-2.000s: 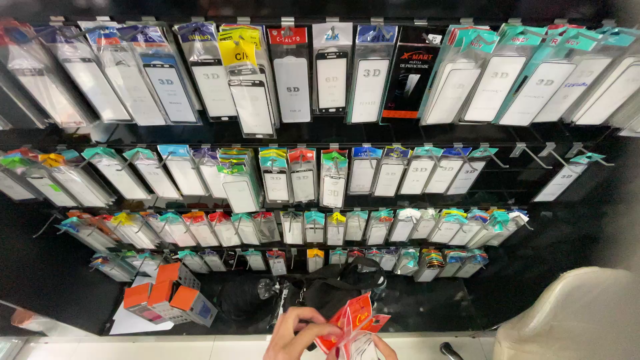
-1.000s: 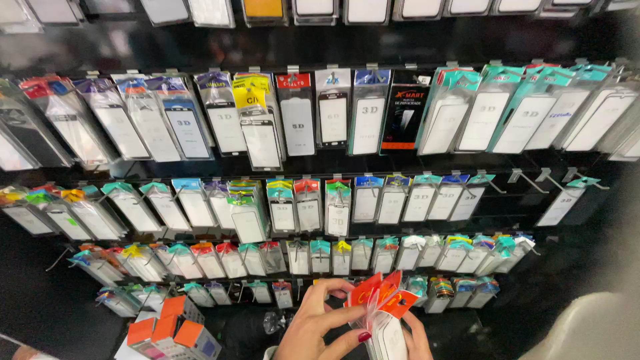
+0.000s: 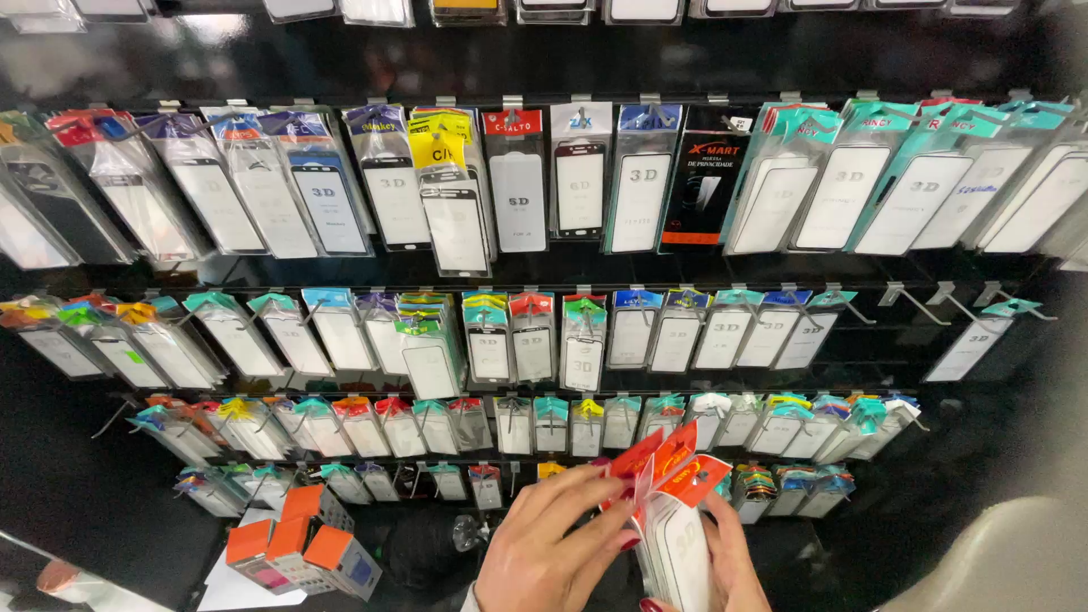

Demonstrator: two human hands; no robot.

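Observation:
At the lower middle, my right hand (image 3: 733, 557) grips a bunch of screen protector packs (image 3: 680, 544) in clear sleeves with red header cards, its thumb side along their right edge. Over the upper left of the same packs lies my left hand (image 3: 557, 535), its fingers with dark red nails among the fanned red headers (image 3: 690, 480). The bunch stands roughly upright, headers up. Behind it, rows of similar packs hang on a black display wall; a yellow-header pack (image 3: 450, 208) and a black privacy film pack (image 3: 701, 183) hang in the large row.
Bare metal hooks (image 3: 918, 306) jut from the wall at the right. Several orange-topped small boxes (image 3: 293, 540) stand on a white sheet (image 3: 246, 595) at the lower left, with a crumpled clear plastic piece (image 3: 466, 533) right of them. A pale rounded seat or chair back (image 3: 1020, 544) is at the lower right.
Both hands and the red-header packs have come up into view and stand higher against the wall. The headers, bunched close together two seconds ago, are now fanned apart. The view has shifted.

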